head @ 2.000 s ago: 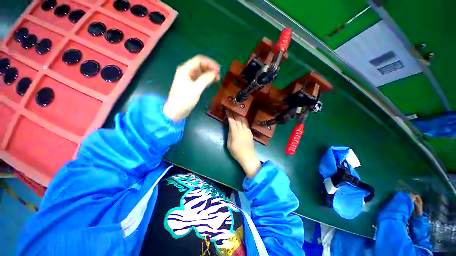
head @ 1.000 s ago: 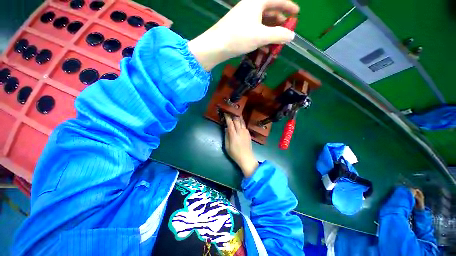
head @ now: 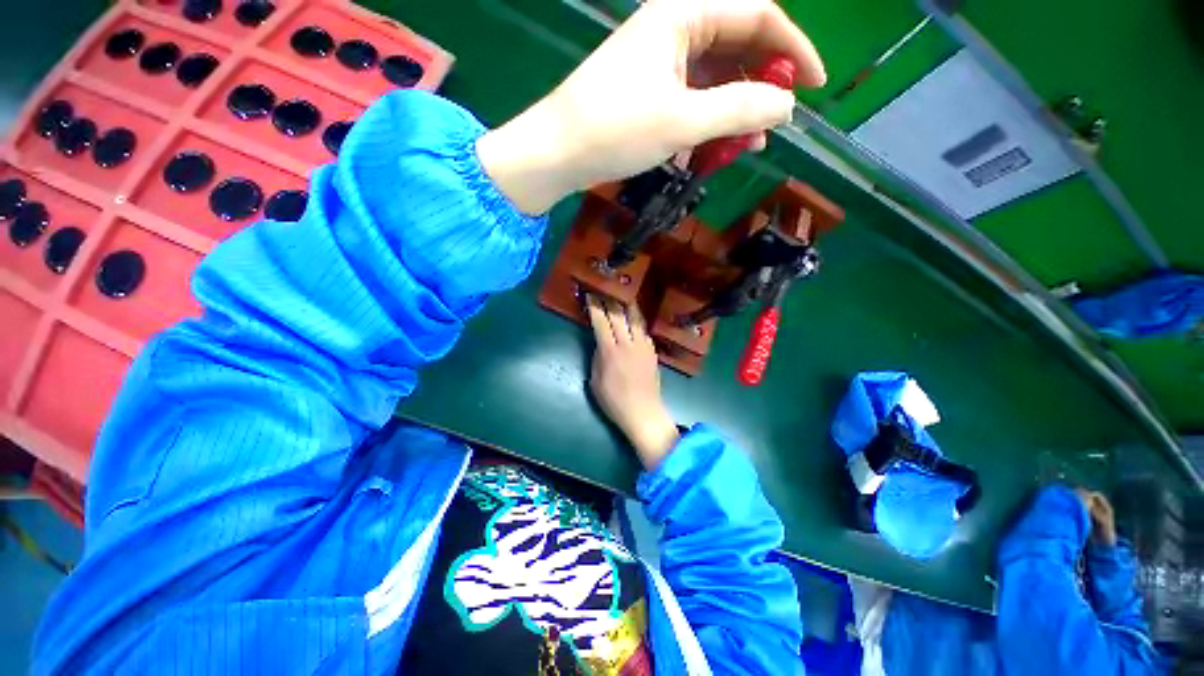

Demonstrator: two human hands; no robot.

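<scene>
The red-brown clamp fixture (head: 671,330) stands on the bench in front of me. My left hand (head: 687,99) reaches across its top and holds the red grip of the nearer-left toggle clamp (head: 782,75) between thumb and curled fingers. My right hand (head: 623,370) lies palm down at the front of the fixture, fingertips at its lower left station below that clamp; what is under them is hidden. The other clamp's red handle (head: 759,346) hangs free. Glossy round black parts (head: 119,273) lie in the cells of a salmon-pink tray (head: 99,324) at left.
A blue and white cloth bundle with a black strap (head: 911,465) lies on the dark-green bench (head: 805,456), right of the fixture. Another person's blue sleeve and hand (head: 1099,515) are at the lower right. A green back panel (head: 1136,79) with a pale sheet rises behind.
My left hand has moved from beside the fixture up and right onto the red clamp handle, and tilted slightly since. My right hand has stayed at the fixture's front.
</scene>
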